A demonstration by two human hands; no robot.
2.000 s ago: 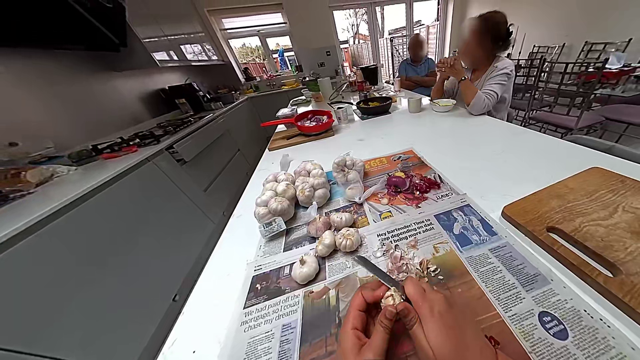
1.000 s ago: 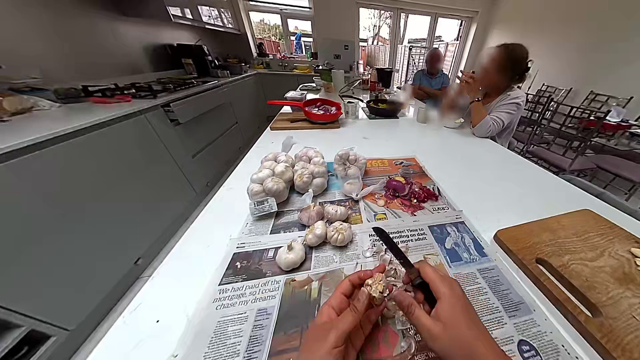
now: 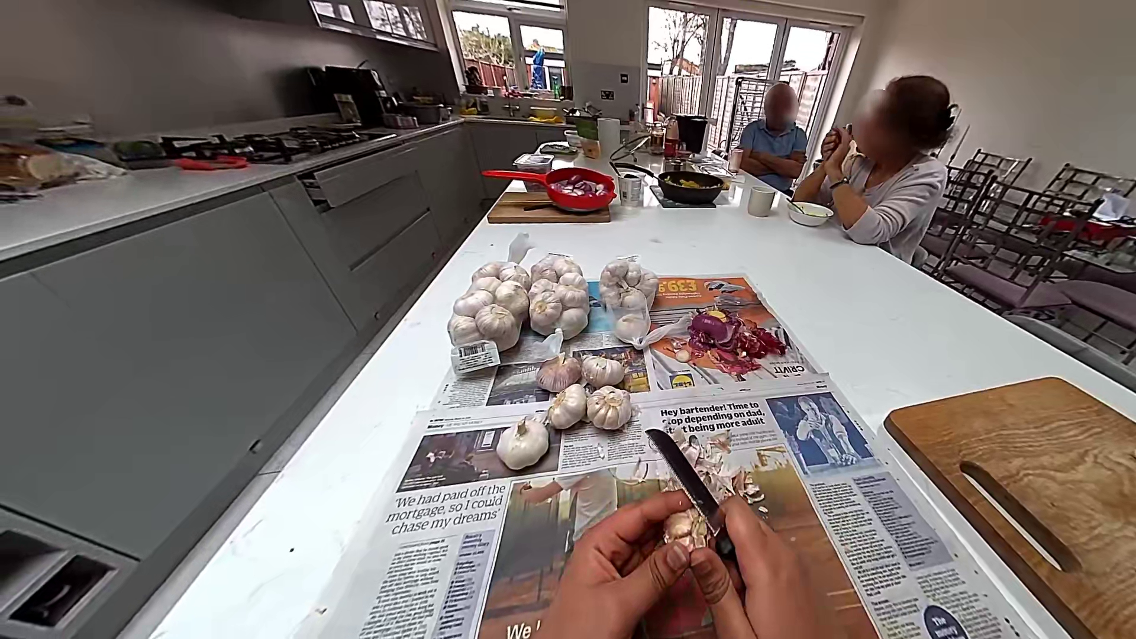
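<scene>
My left hand [image 3: 621, 568] holds a partly peeled garlic bulb [image 3: 686, 530] over the newspaper [image 3: 568, 497]. In my right hand [image 3: 754, 577] is a knife [image 3: 683, 470] with a dark blade pointing up and left; its edge lies by the bulb, and my right thumb touches the bulb. Garlic skins [image 3: 723, 470] lie just beyond. Several loose bulbs, one of them whole and white [image 3: 523, 443], rest left of the skins. Behind them are net bags of garlic [image 3: 559, 297]. A red onion [image 3: 713, 329] sits among its peelings. My fingers hide the knife handle in part.
A wooden board [image 3: 1047, 479] with a slot handle lies at the right. Farther back stand a red pan [image 3: 579, 191] on a board, a black pan [image 3: 690, 187], a mug [image 3: 761, 201] and a bowl [image 3: 809, 214]. Two people sit at the counter's far right side.
The knife has stayed in my right hand; its blade now lies close against the bulb, while one second ago it stood a little apart. The view has shifted.
</scene>
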